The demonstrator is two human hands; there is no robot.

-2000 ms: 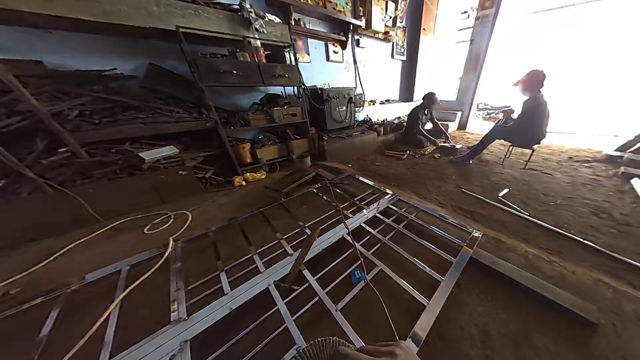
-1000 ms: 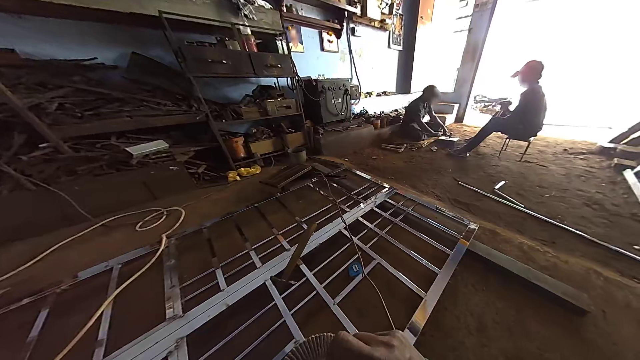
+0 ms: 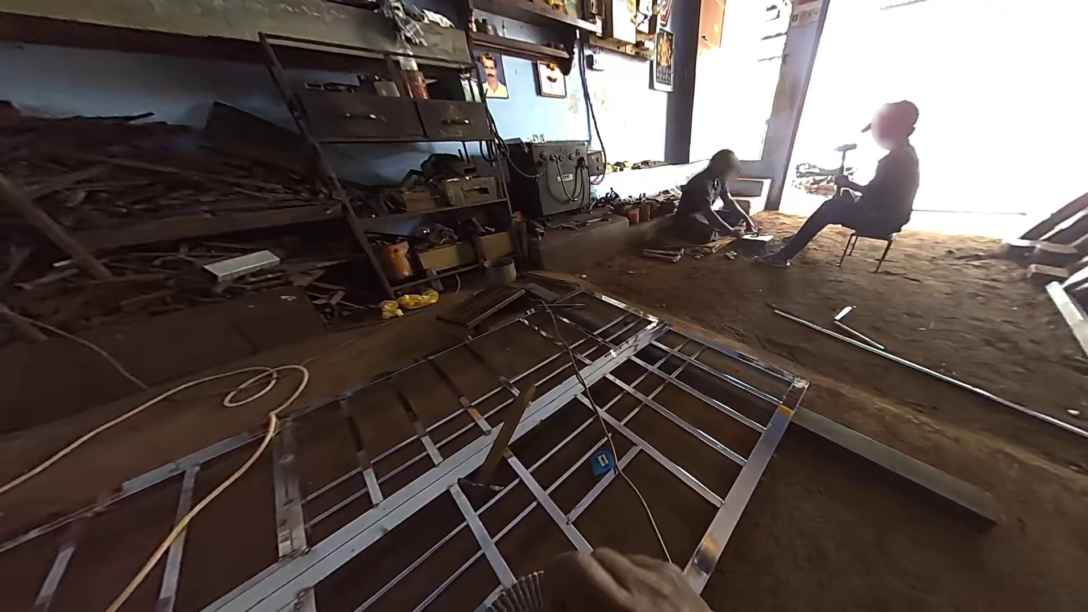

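Observation:
A large welded metal frame of square tubes and cross bars lies flat across the ground. One of my hands, which looks like my right hand, shows at the bottom edge over the frame's near bars; its fingers are mostly out of view, so what it holds is hidden. Beside it is a dark ribbed thing, partly cut off. A hammer with a wooden handle rests on the frame's middle rail. A small blue box-like object sits on a cross bar, and a thin cable runs over the frame. My left hand is not seen.
A cream cable loops across the left side. Shelves with drawers, scrap metal and a welding machine line the wall. Two people sit beyond, one on the ground, one on a stool. Long tubes lie at right.
The seated person on the stool now holds up an upright object in one hand. The frame, hammer and blue object lie as before.

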